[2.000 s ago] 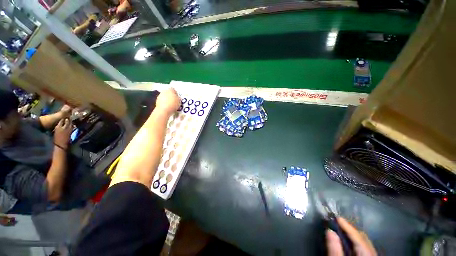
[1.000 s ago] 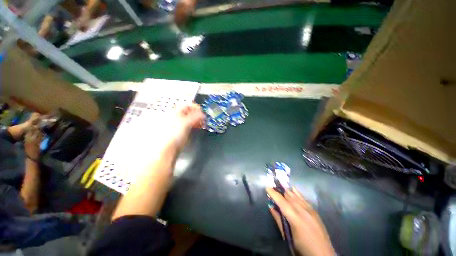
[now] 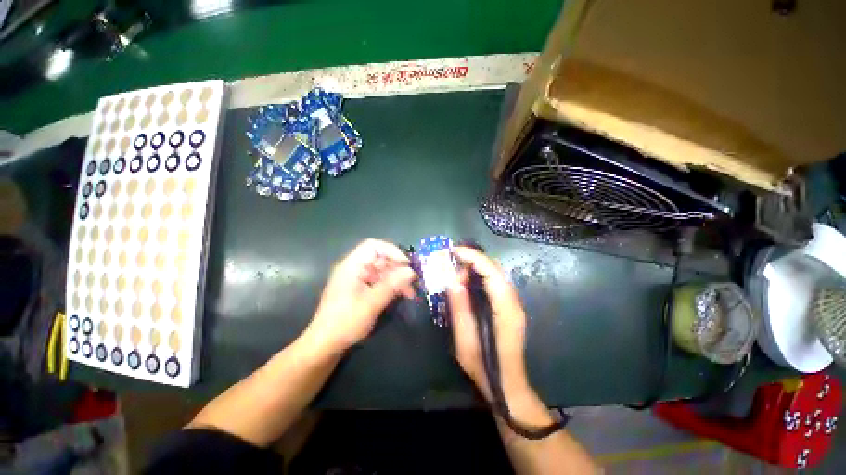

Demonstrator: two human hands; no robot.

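Note:
A blue circuit board with a white area is in front of me, between my hands. My left hand is at its left edge, fingers bent together; whether they hold a small part cannot be told. My right hand is at the board's right edge, with its fingers on the board. It also holds the black soldering iron, whose cord runs down past the wrist; the tip is hidden. A white parts tray lies to the left, with tan circles and several black rings.
A heap of blue boards lies right of the tray. A black fan under a cardboard box stands right. Farther right are a tip cleaner pot and a white round item. Yellow handles lie beside the tray.
My view has turned down and right. My left hand has moved from the tray, past the board heap, to the single board. My right hand with the iron has come to that board's right edge.

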